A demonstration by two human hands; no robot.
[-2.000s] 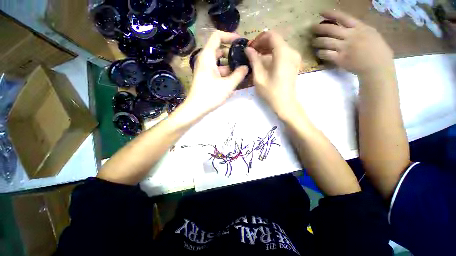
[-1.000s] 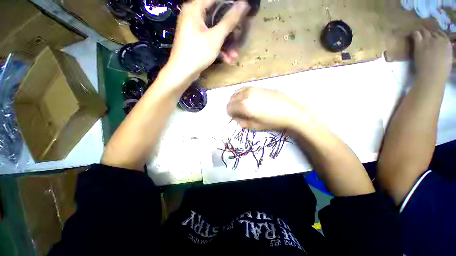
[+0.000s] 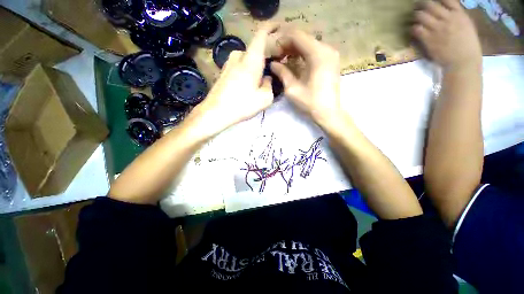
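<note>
My left hand [image 3: 244,86] holds a round black housing [image 3: 277,86], mostly hidden between my two hands at the upper middle. My right hand [image 3: 310,74] is against it from the right, fingertips pinched near its edge; a wire between them cannot be made out clearly. Below, a loose tangle of thin red and dark lead wires [image 3: 273,169] lies on the white sheet [image 3: 385,115]. A heap of glossy black housings [image 3: 187,85] is at the upper left.
A brown board [image 3: 350,34] lies behind the sheet, with a small dark block [image 3: 380,56] and a black housing [image 3: 228,50] on it. An open carton [image 3: 54,132] is at left. Another person's hand [image 3: 445,34] is at upper right, near white parts [image 3: 494,12].
My right hand has risen from beside the wire pile to meet my left hand, which has come back from the heap. The other person's hand has moved left, over the board.
</note>
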